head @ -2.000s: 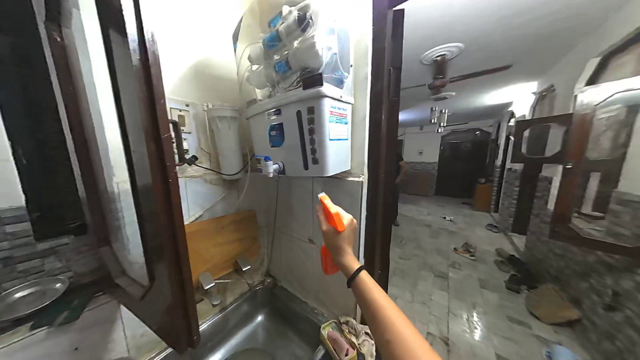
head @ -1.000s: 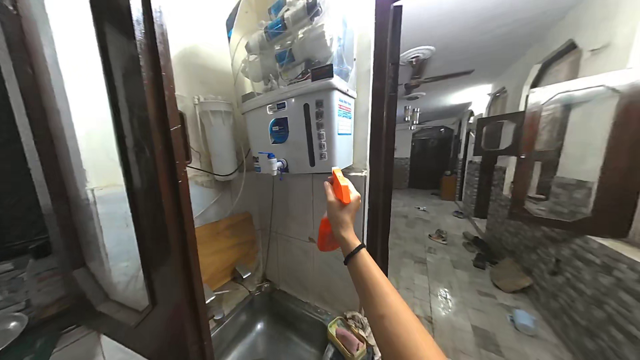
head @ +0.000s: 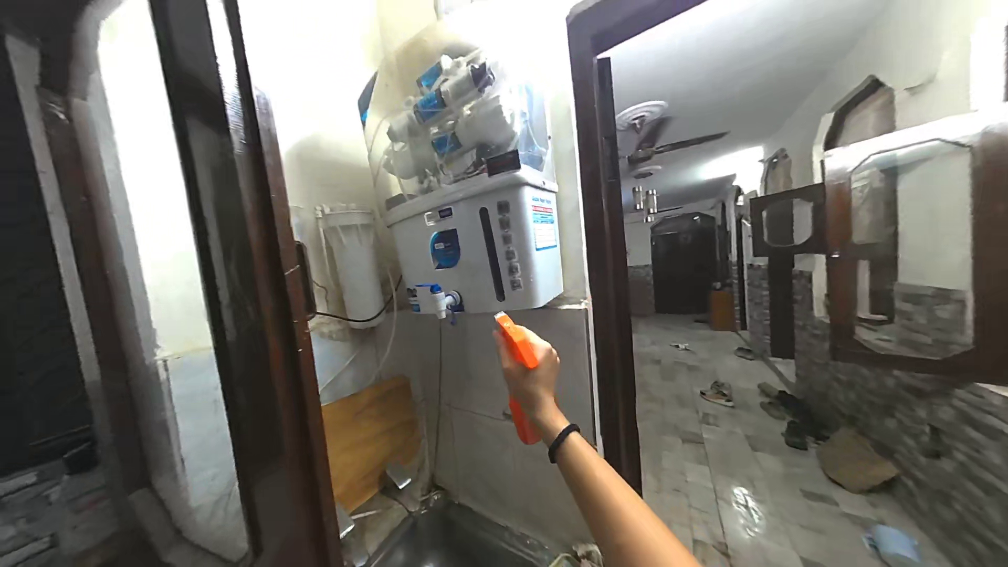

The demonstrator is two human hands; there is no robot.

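Note:
My right hand (head: 529, 378), with a black band at the wrist, is closed around an orange spray bottle (head: 523, 425). The bottle's orange spray head (head: 516, 340) shows above the fingers, its nozzle tilted up and to the left. Just above and beyond it, a white wall-mounted water purifier (head: 476, 244) hangs with a clear dome full of filter cartridges. A small white and blue tap (head: 438, 301) sticks out at the purifier's lower left. My left hand is not in view.
A steel sink (head: 461, 543) lies below, with a wooden board (head: 370, 437) leaning behind it. A dark wooden door frame with glass (head: 181, 315) stands at left. Right of a dark door post (head: 610, 260), a tiled hallway floor (head: 685, 457) holds shoes (head: 717, 394).
Between two seconds and one second ago, the spray bottle in my right hand rose closer to the purifier's underside. The view has shifted somewhat.

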